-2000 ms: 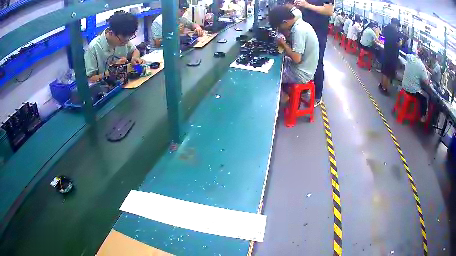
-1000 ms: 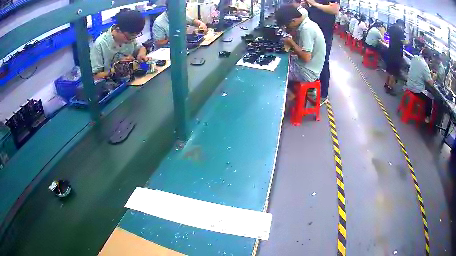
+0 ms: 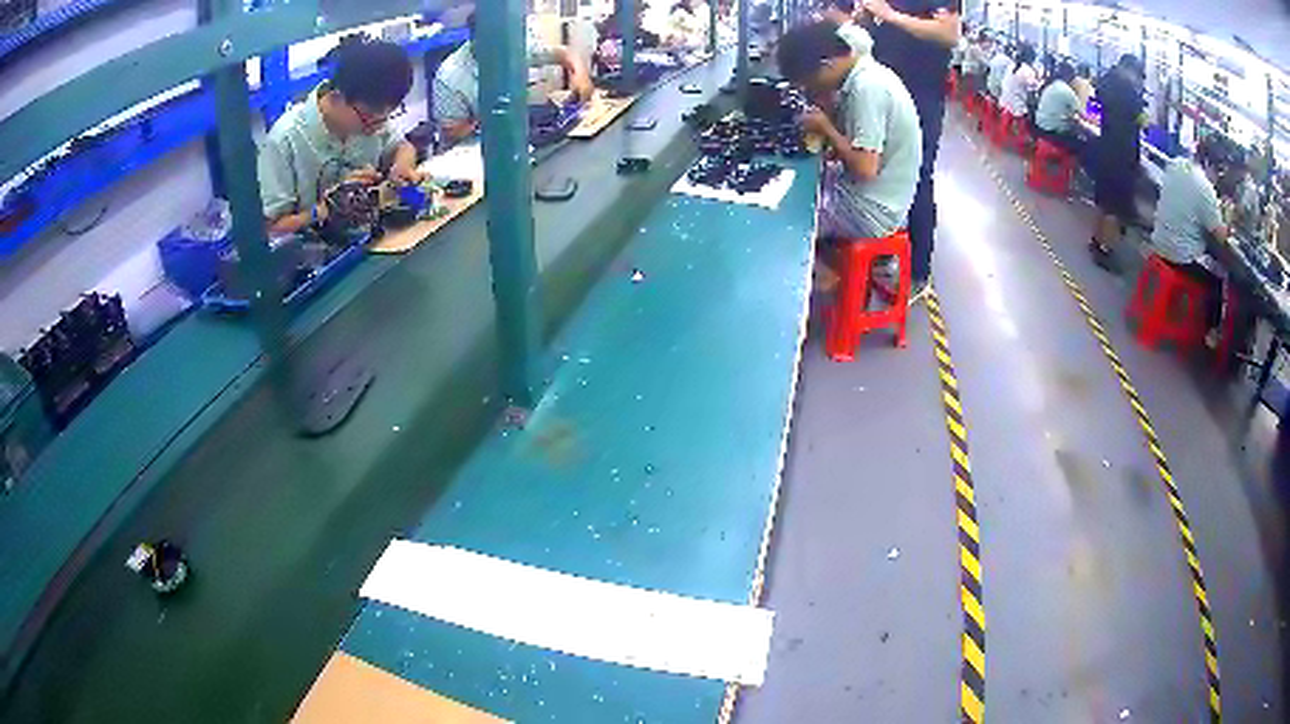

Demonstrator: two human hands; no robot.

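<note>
Neither of my hands is in the picture. Nearest in front of me, a white strip [image 3: 566, 608] lies across the teal bench [image 3: 651, 424]. A corner of the tan cardboard [image 3: 389, 696] shows at the bottom edge, cut off by the frame. A part-finished round black unit [image 3: 160, 567] with a white and yellowish patch lies on the dark green belt at the lower left. A flat black oval piece [image 3: 337, 402] lies farther up the belt.
Green posts [image 3: 508, 212] stand between bench and belt. A person [image 3: 333, 149] works across the belt beside a blue bin [image 3: 195, 262]. Another person sits on a red stool [image 3: 866, 294] by black parts [image 3: 743, 173] on a white sheet. A striped aisle [image 3: 962, 523] runs at right.
The round unit and the flat oval piece have moved slightly down the belt, toward me. The camera view has shifted a little. No hand has come into view.
</note>
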